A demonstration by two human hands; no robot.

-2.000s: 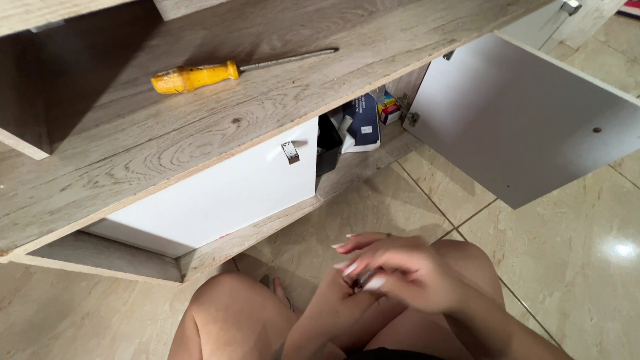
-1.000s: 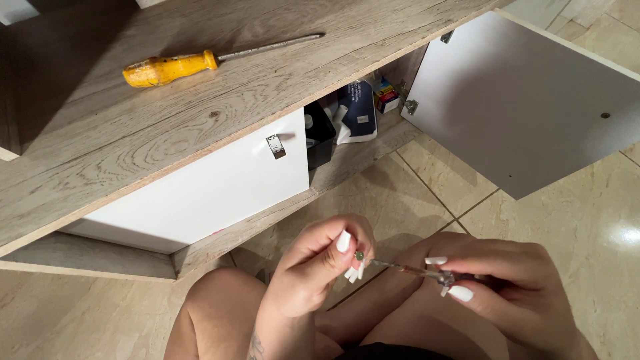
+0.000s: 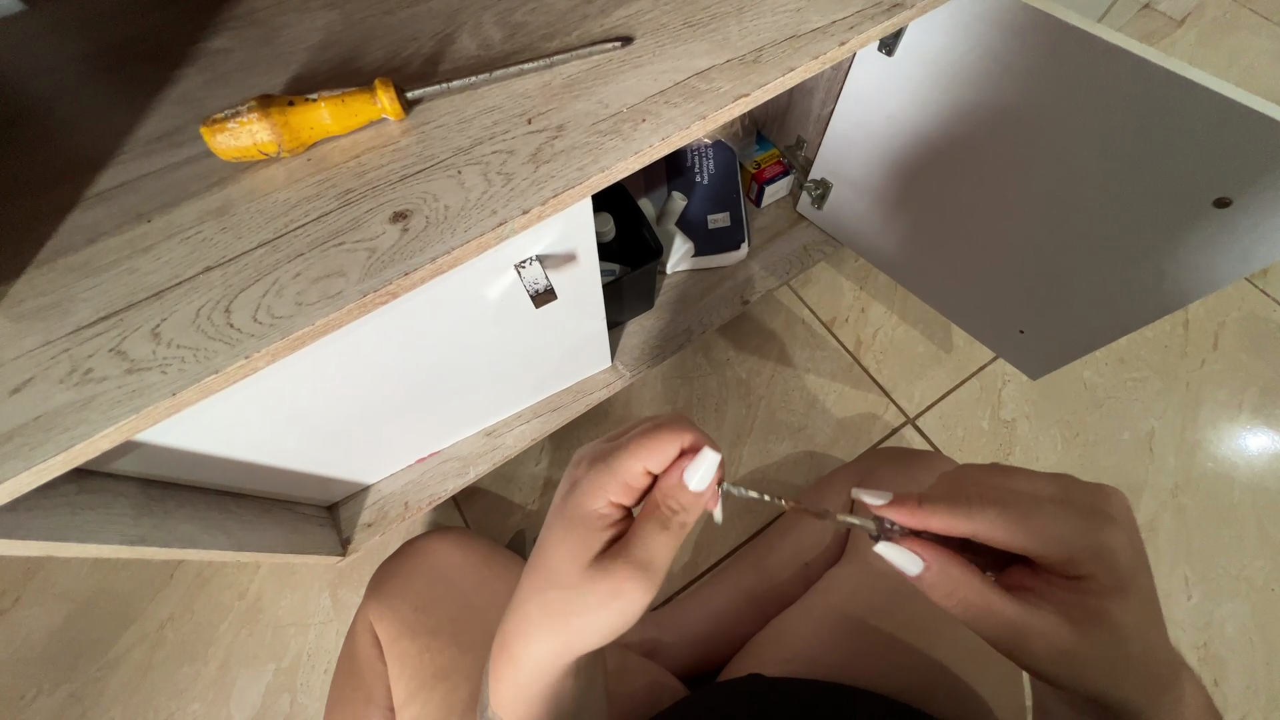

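Note:
My right hand [image 3: 1010, 570] is closed around the dark handle of a thin tool, which looks like a small screwdriver [image 3: 800, 505]. Its metal shaft points left to my left hand [image 3: 625, 520], whose thumb and forefinger pinch at the tip; whatever small piece they may hold is hidden by the fingers. Both hands are above my crossed legs. A second screwdriver with a worn yellow handle [image 3: 300, 120] lies on the wood-look top of the cabinet [image 3: 400, 215]. Below it, a white door panel [image 3: 400, 370] bears a small metal handle [image 3: 536, 281].
At the right a cabinet door [image 3: 1040, 180] stands open on metal hinges [image 3: 817, 191]. Inside the compartment are a black bin [image 3: 632, 255] with small items, a dark blue packet [image 3: 712, 200] bearing writing, and a small colourful box [image 3: 768, 180]. Tiled floor [image 3: 1130, 450] lies beneath.
Two seconds ago my hands were close together and blurred, with one over the other. They are now apart, with the thin tool between them. The yellow screwdriver still lies on the cabinet top.

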